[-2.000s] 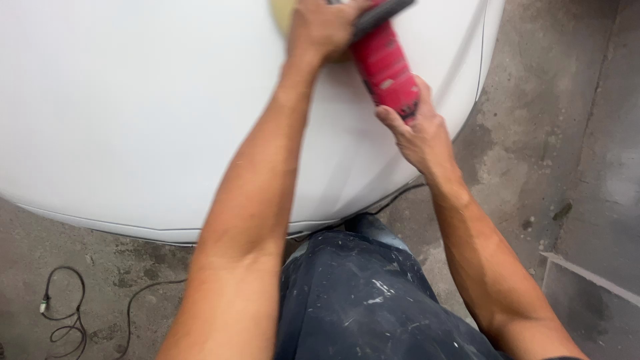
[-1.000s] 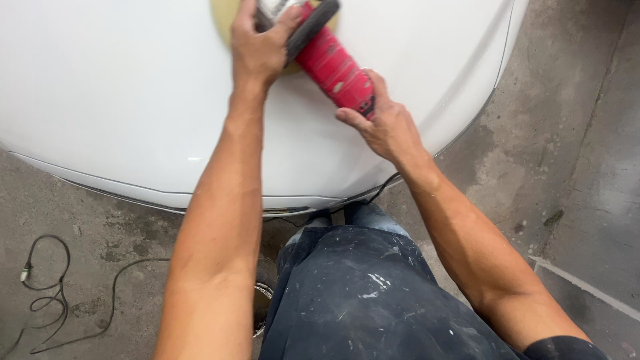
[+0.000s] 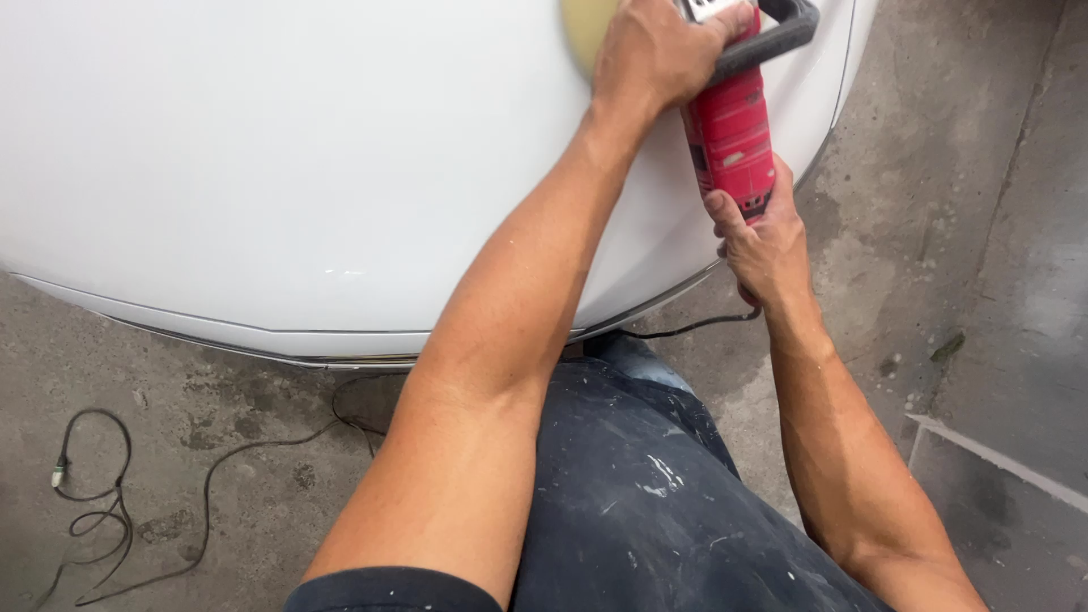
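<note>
A red rotary polisher (image 3: 733, 140) with a black loop handle (image 3: 778, 41) lies over the right part of a white car hood (image 3: 340, 153). Its yellow foam pad (image 3: 586, 34) shows at the top edge, partly hidden by my left hand. My left hand (image 3: 659, 51) is closed around the front of the polisher by the metal head, beside the loop handle. The rear end of the red body is in my right hand (image 3: 765, 242), thumb on top. The power cord (image 3: 697, 325) comes out below that hand.
A dark cable (image 3: 208, 493) with a plug (image 3: 59, 472) lies in loops on the stained concrete floor at the lower left. The car's front edge (image 3: 340, 344) curves close to my paint-spotted dark clothing. A pale line crosses the floor at the lower right.
Both hands and the polisher have moved right across the hood since one second ago. The polisher's body now points more nearly straight down the view.
</note>
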